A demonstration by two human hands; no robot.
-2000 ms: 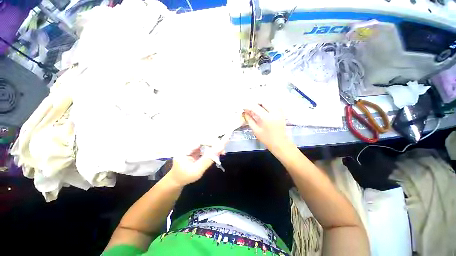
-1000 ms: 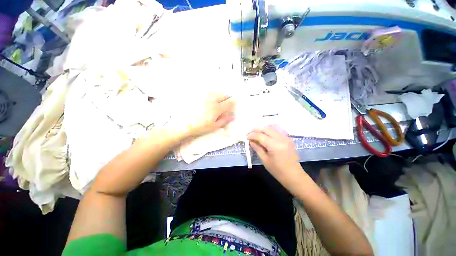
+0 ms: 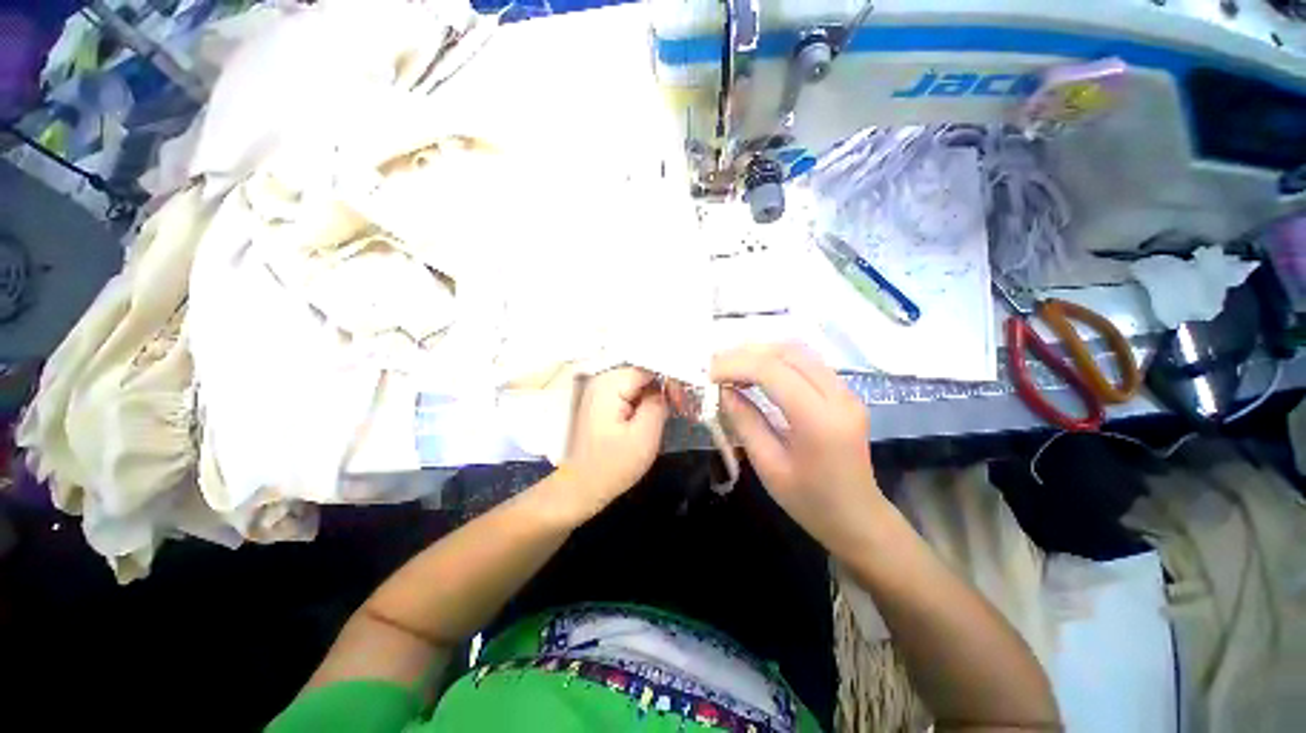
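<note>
A cream garment panel (image 3: 573,287) lies on the table in front of the needle, washed out by glare. My left hand (image 3: 619,437) is at the table's front edge with its fingers closed on the panel's edge. My right hand (image 3: 795,430) is just to its right, with its fingertips on a narrow fabric strip (image 3: 723,447) that hangs between the hands past the table edge. The exact grip of the fingertips is partly hidden. The presser foot and needle area (image 3: 716,175) is behind the hands, apart from them.
The cream work pile (image 3: 272,301) covers the left. The white sewing machine (image 3: 945,86) stands behind. A paper sheet (image 3: 945,337), a blue-green slim tool (image 3: 871,279) and scissors with red and orange handles (image 3: 1053,375) are at right. Cloth bundles (image 3: 1103,630) hang below.
My left hand has moved from flat on the cloth down to the table edge beside my right hand. The strip now hangs curved, and my right hand has shifted slightly.
</note>
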